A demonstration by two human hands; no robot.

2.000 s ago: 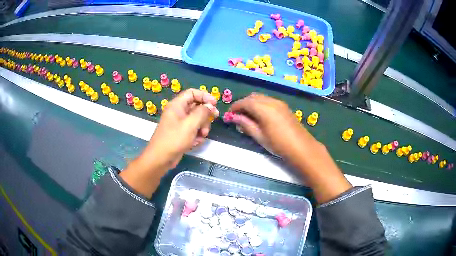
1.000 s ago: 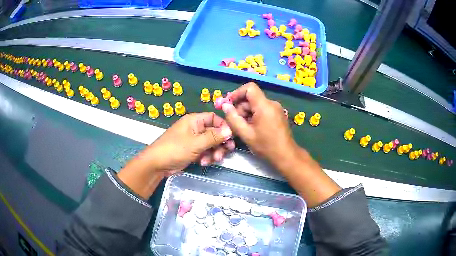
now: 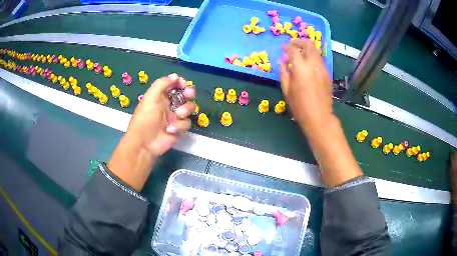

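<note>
My left hand (image 3: 163,117) is palm up over the near edge of the belt, fingers curled around several silvery discs (image 3: 176,98). My right hand (image 3: 308,80) reaches into the right part of the blue parts tray (image 3: 220,37), among loose yellow and pink figures; its fingertips are blurred, so what they hold cannot be told. Yellow figures (image 3: 226,118) and pink figures (image 3: 243,98) stand upright in rows on the conveyor belt (image 3: 320,145). The clear plastic tub (image 3: 170,220) nearest me holds many round discs (image 3: 228,234) and a few pink figures (image 3: 281,218).
Pale guide rails (image 3: 250,153) edge the belt lanes. A grey metal post (image 3: 378,50) stands bracketed right of the tray. A blue crate edge (image 3: 125,1) shows at the top left. Part of another person's arm (image 3: 454,175) shows at the far right edge.
My right hand has moved from beside my left hand up into the tray. My left hand has moved left and up and turned to show its discs. Figures on the belt have shifted right.
</note>
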